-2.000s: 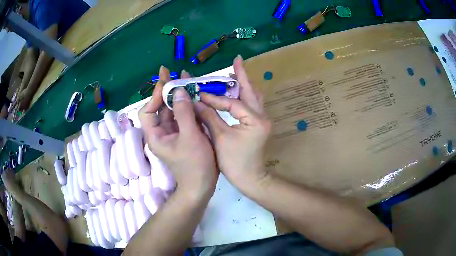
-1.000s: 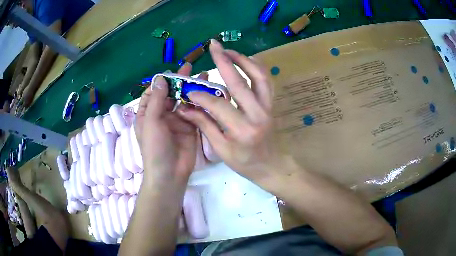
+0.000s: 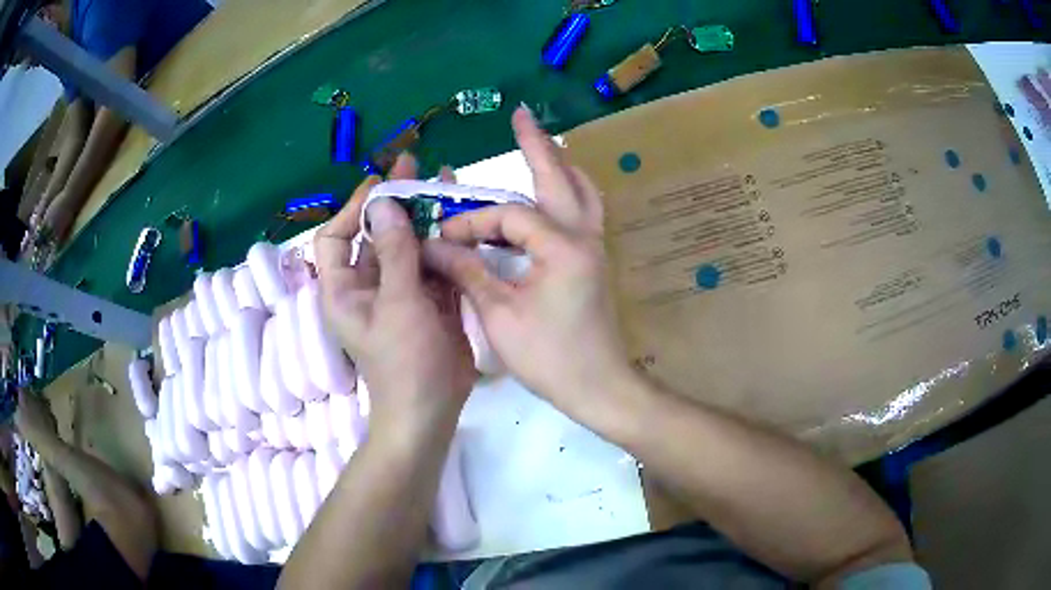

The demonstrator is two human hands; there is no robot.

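A pale pink-white housing shell (image 3: 444, 187) is held up, open side towards me, above the far edge of the white sheet. Inside it a green circuit board (image 3: 424, 217) and part of a blue battery (image 3: 467, 209) show. My left hand (image 3: 398, 305) is closed on the shell's left end, its thumb over the board. My right hand (image 3: 536, 271) has thumb and forefinger at the shell's opening, over the battery, with other fingers raised. The fingers hide much of the battery and the lower wall, so I cannot tell how the parts sit.
Rows of stacked pink housings (image 3: 248, 369) lie at left on the white sheet (image 3: 542, 467). Tape-covered brown cardboard (image 3: 795, 346) is at right. The green belt (image 3: 248, 127) carries battery-and-board assemblies (image 3: 629, 69) and a filled housing (image 3: 143, 259). Another person's arms (image 3: 87, 461) show at left.
The belt's assemblies have moved left. The shell has tilted so less of the battery shows. My right hand's fingers have shifted along the opening, and my left thumb now covers part of the board.
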